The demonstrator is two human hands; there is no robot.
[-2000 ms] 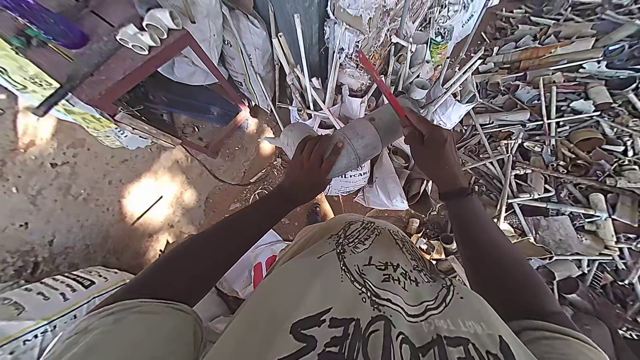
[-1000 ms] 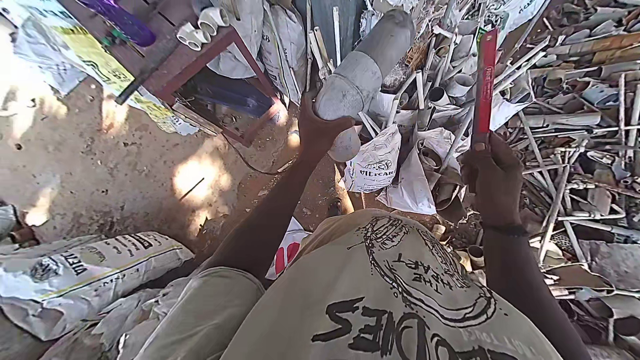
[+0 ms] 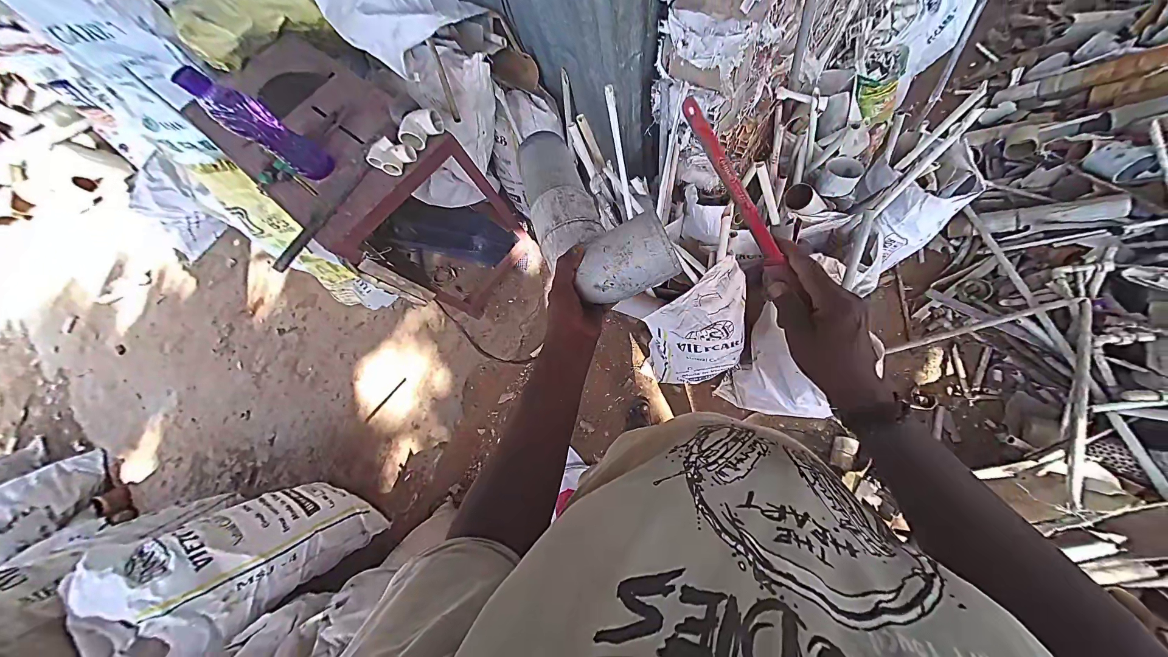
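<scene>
A grey plastic pipe with an elbow fitting [image 3: 630, 259] is held up in front of my body. My left hand [image 3: 575, 297] grips it at the bend; its straight part runs up and away to the left. My right hand [image 3: 821, 324] is closed around the lower end of a flat red tool [image 3: 730, 178], perhaps a hacksaw blade or a blade holder, which points up and to the left. The red tool and the pipe are apart.
A dark red table [image 3: 342, 201] at the upper left bears white pipe fittings [image 3: 406, 143] and a purple bottle [image 3: 255, 123]. An open white sack [image 3: 698, 333] stands ahead. Scrap pipes [image 3: 1049, 214] are heaped at the right. Filled sacks [image 3: 228, 557] lie at the lower left.
The pipe has turned: its elbow end now points to the right and its straight part to the upper left. The red tool, nearly upright one second ago, now leans left, nearer the pipe.
</scene>
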